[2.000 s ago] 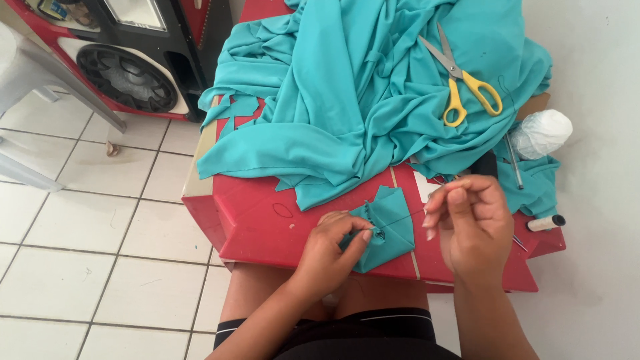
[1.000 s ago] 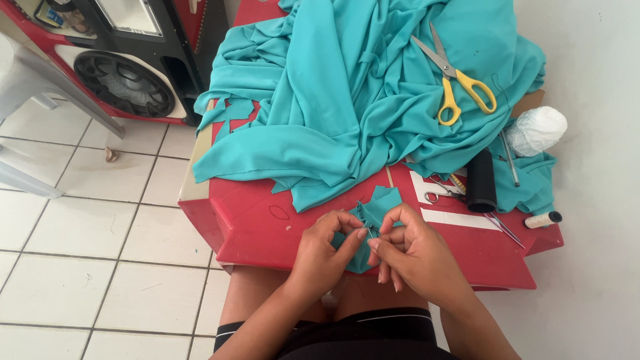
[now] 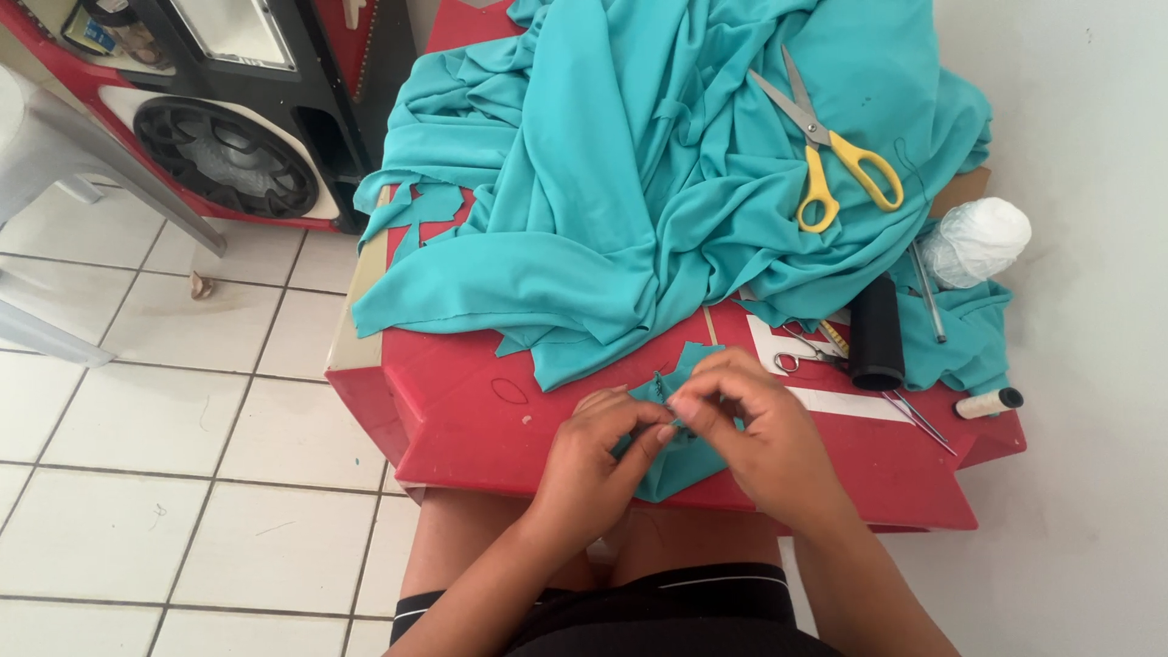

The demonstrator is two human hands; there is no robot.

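A small piece of turquoise fabric [image 3: 680,470] with dark stitching lies at the front edge of the red table. My left hand [image 3: 593,456] pinches this piece between thumb and fingers. Right beside it, my right hand [image 3: 753,424] has its thumb and forefinger pressed together at the stitching; whatever is between them is too small to make out. Behind both hands spreads a large heap of turquoise fabric [image 3: 584,182], with yellow-handled scissors [image 3: 817,132], blades apart, lying on it.
The red table [image 3: 484,438] also bears a black thread spool [image 3: 876,338], small metal scissors [image 3: 803,356], tweezers [image 3: 922,424], a cream thread spool [image 3: 988,403], a pen [image 3: 929,297] and a ball of white yarn [image 3: 976,242]. A loudspeaker [image 3: 224,155] and plastic chair [image 3: 55,164] stand left.
My right hand was raised away from the fabric two seconds ago; it has come down and left to meet my left hand. My left hand has stayed at the fabric piece.
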